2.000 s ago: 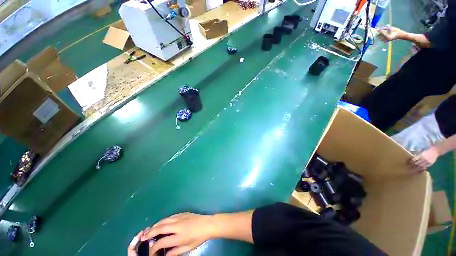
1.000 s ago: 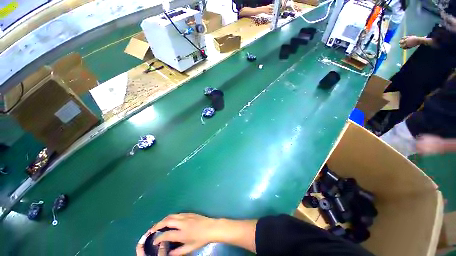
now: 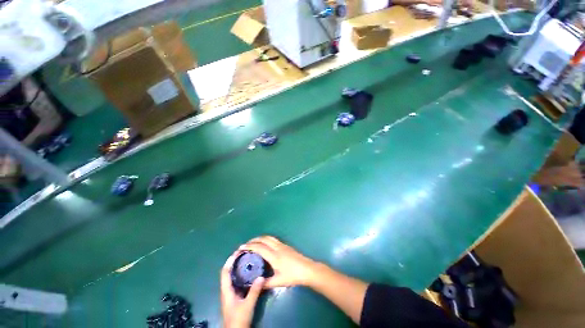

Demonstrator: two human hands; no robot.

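Observation:
A black round housing [image 3: 249,268] is held between my two hands over the near part of the green belt, its round end facing up. My right hand [image 3: 282,261] wraps its right side, with the thumb at its lower edge. My left hand [image 3: 233,301] holds its left side; only part of this hand shows above the bottom edge. A loose pile of small glossy black fittings [image 3: 173,312] lies on the belt to the left of my hands.
A carton of black housings [image 3: 545,256] stands at the right. Motor pieces with pale tails [image 3: 266,139] lie along the far lane of the belt [image 3: 308,211]. A lone black housing [image 3: 512,122] lies far right. A person's arm [image 3: 42,109] shows at the far left.
The view has swung left and down, bringing the fittings pile into sight. The housing now shows its round end upward between both hands, and more of my left hand is visible.

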